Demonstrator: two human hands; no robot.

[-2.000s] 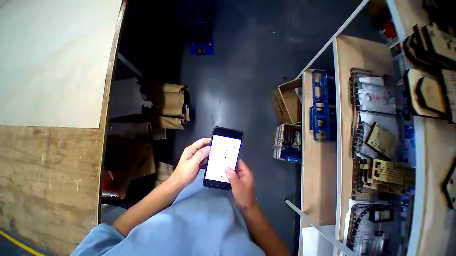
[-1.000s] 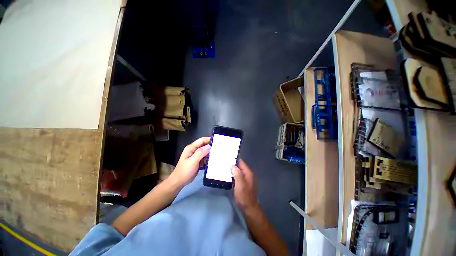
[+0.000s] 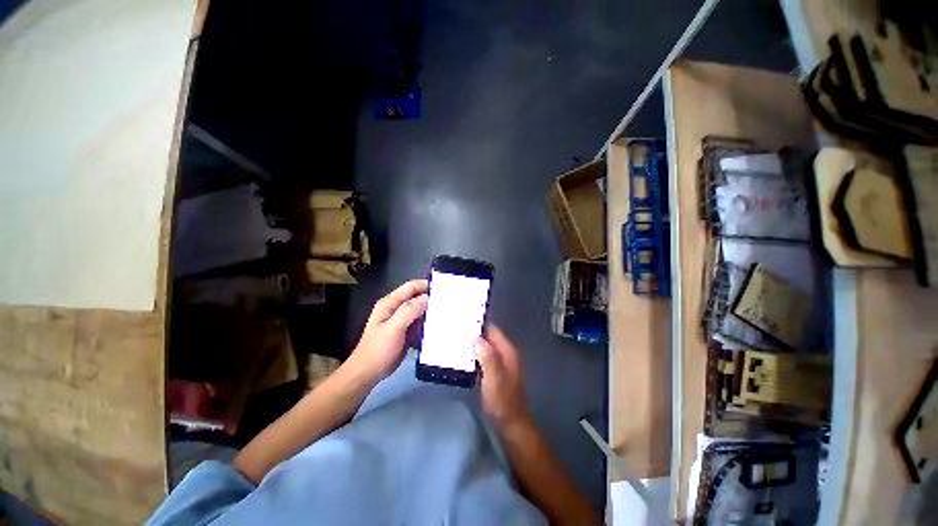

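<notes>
A black smartphone [image 3: 455, 321] with a glowing white screen is held upright in front of my body, over the grey floor. My left hand [image 3: 394, 327] is bare and grips its left edge, with the thumb by the screen's side. My right hand [image 3: 500, 372] is bare and holds the lower right edge, with the thumb at the edge of the screen. The fingers behind the phone are hidden. The screen is too bright to read.
A wooden table [image 3: 82, 396] with a large pale sheet [image 3: 87, 154] is at the left. Brown folded material [image 3: 334, 236] lies beside it. At the right, a rack holds blue metal frames [image 3: 646, 218] and wooden boards [image 3: 869, 200]. A cardboard box [image 3: 582, 209] stands against the rack.
The table and the rack have shifted left in view, and the table edge is tilted differently. Both hands stay on the phone. My right thumb has moved from over the screen to its edge.
</notes>
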